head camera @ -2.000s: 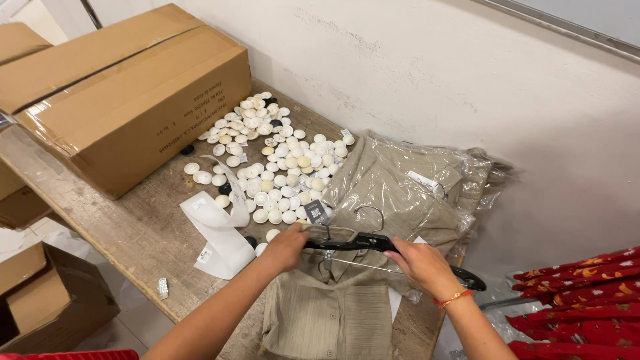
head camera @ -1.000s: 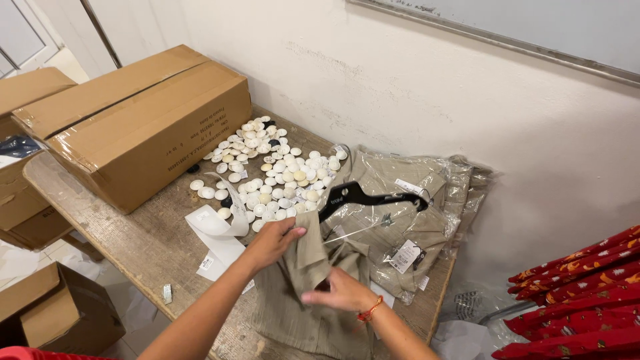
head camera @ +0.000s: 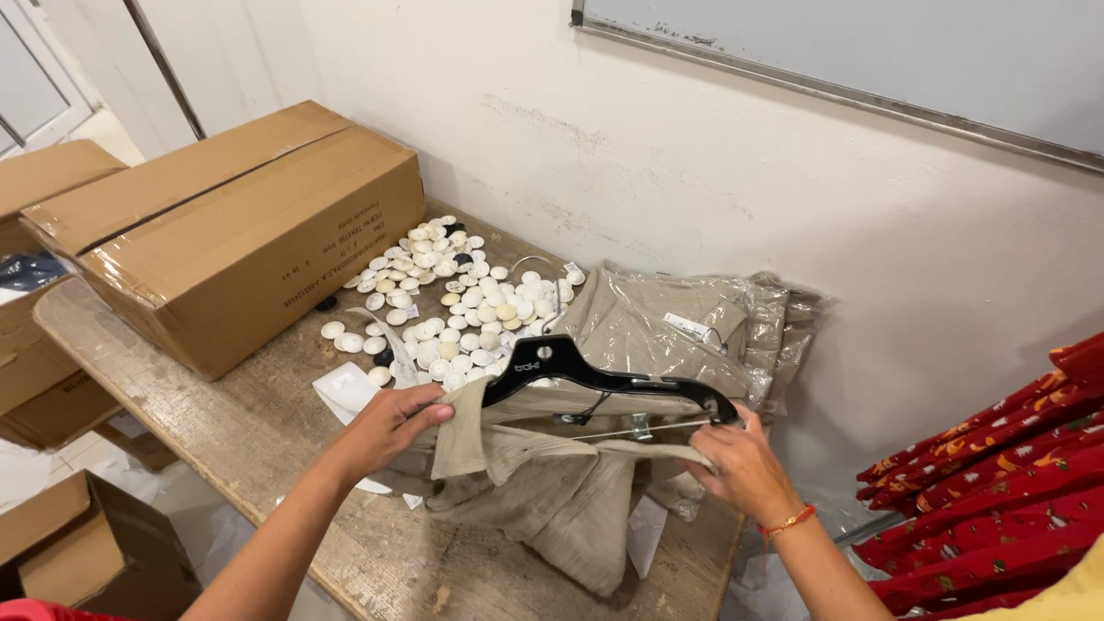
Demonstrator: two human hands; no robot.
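A beige garment (head camera: 552,483) with a collar hangs partly around a black plastic hanger (head camera: 595,377) above the wooden table (head camera: 414,552). My left hand (head camera: 392,431) grips the garment's cloth by the collar, left of the hanger. At the hanger's right end, my right hand (head camera: 743,461) pinches the garment's edge; whether it also holds the hanger is hard to tell. The hanger's metal hook points up over many round white discs (head camera: 470,319). Behind the hanger lie beige garments in clear plastic bags (head camera: 655,319), with a white tag (head camera: 690,326) on top.
A large cardboard box (head camera: 250,224) sits at the table's back left. More boxes (head camera: 95,552) stand on the floor at left. White label paper (head camera: 345,388) lies beside the discs. Red patterned fabric (head camera: 992,492) hangs at the right. The wall and a framed board (head camera: 862,60) are behind.
The garment, earlier lying below the hanger, is now raised and spread along it. My right hand has moved right, from the cloth in front to the hanger's right end.
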